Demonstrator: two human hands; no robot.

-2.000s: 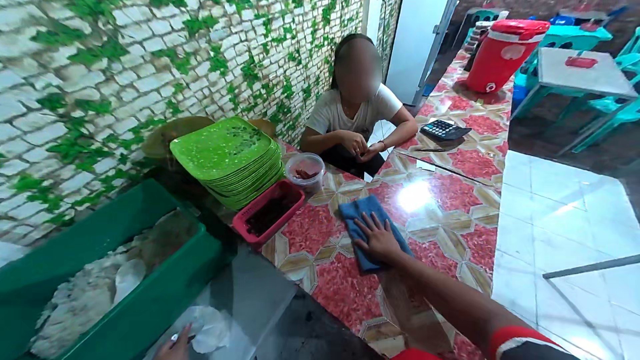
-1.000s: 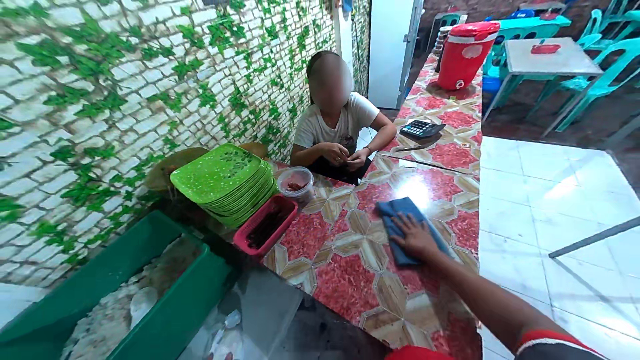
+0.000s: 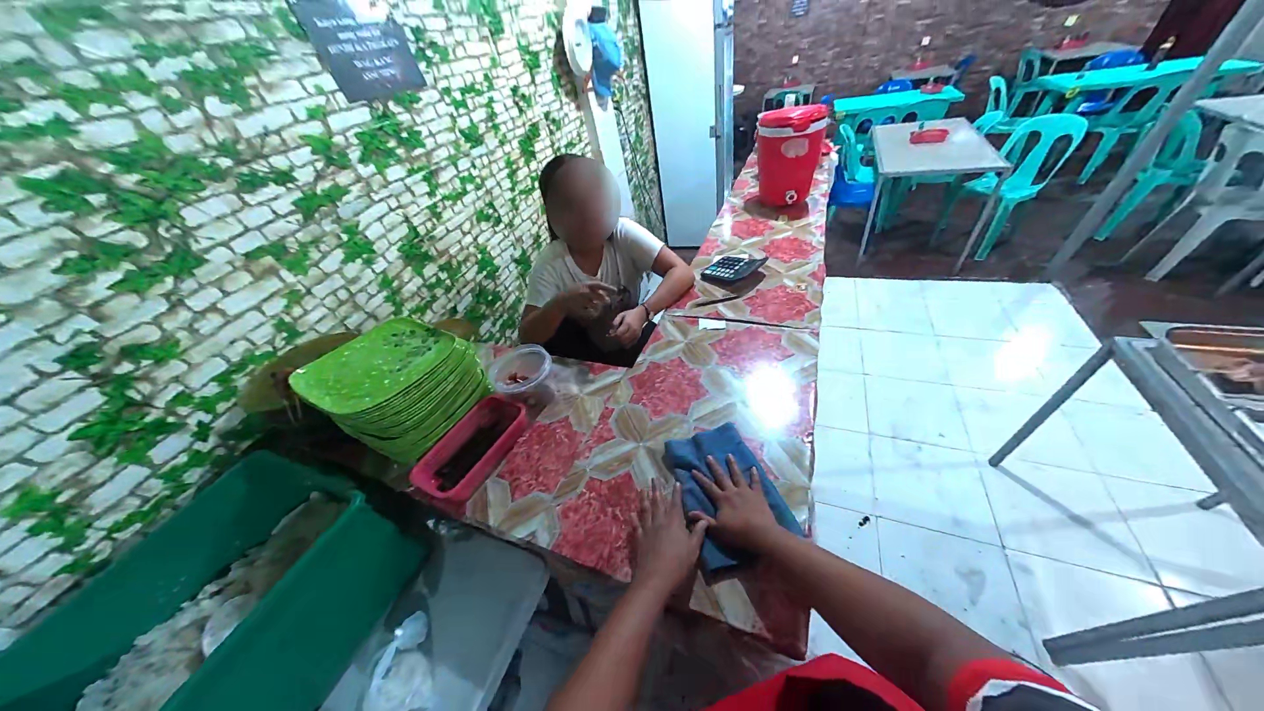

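A folded blue cloth (image 3: 706, 456) lies on the near part of a counter with a red and beige patterned top (image 3: 604, 504). My right hand (image 3: 736, 502) rests flat on the cloth, fingers spread. Just left of the cloth, my left hand (image 3: 667, 538) lies palm down on the counter, its thumb side close to the right thumb; it holds nothing. Beyond my left hand stand a red-pink plastic tray (image 3: 513, 427) with dark contents, a clear plastic tub (image 3: 520, 367) with a few reddish pieces, and a stack of green plates (image 3: 395, 380).
A person (image 3: 602, 267) sits across the counter. Farther along are a calculator (image 3: 733, 268) and a red drinks cooler (image 3: 790, 158). A green bin (image 3: 286, 602) and a knotted plastic bag (image 3: 403, 667) are at lower left. A metal-framed stand (image 3: 1175, 425) is at right.
My left hand, low at the left two seconds ago, now lies on the counter beside the cloth. My right hand stays on the cloth, which has slid toward the counter's right edge. The view has shifted.
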